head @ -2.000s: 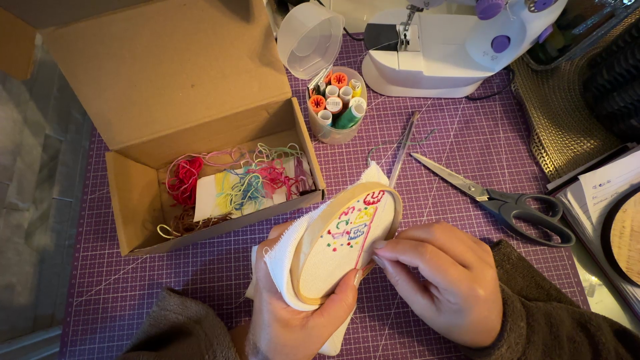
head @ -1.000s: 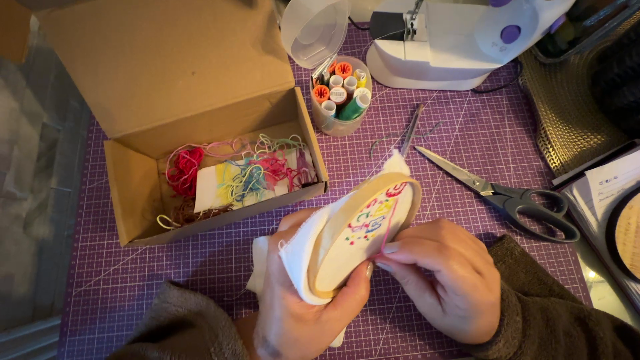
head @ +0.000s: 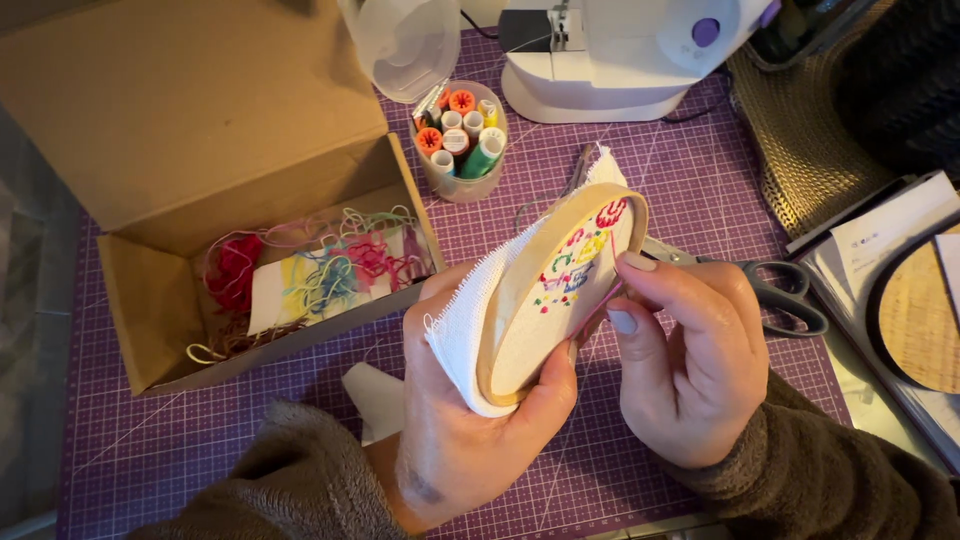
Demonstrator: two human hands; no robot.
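My left hand [head: 480,420] grips a wooden embroidery hoop [head: 517,300] by its lower edge, its thumb on the front rim. White cloth [head: 472,300] with frayed edges is stretched in the hoop, which is tilted. Colourful stitching [head: 574,274] shows on the cloth, with a red motif at the top. At the hoop's right side is my right hand [head: 690,352], thumb and forefinger close together beside a pink thread [head: 600,304]. Whether these fingertips pinch the thread or a needle cannot be told.
An open cardboard box [head: 300,345] holds tangled embroidery threads [head: 337,277]. Behind the hoop stand a tub of thread spools [head: 461,187] and a white sewing machine [head: 600,82]. Scissors [head: 787,296] lie partly behind my right hand on the purple cutting mat [head: 225,442]. Papers [head: 870,240] are at the right.
My left hand has raised the hoop and turned its face more to the right. My right hand's thumb and forefinger have moved up along the hoop's right side.
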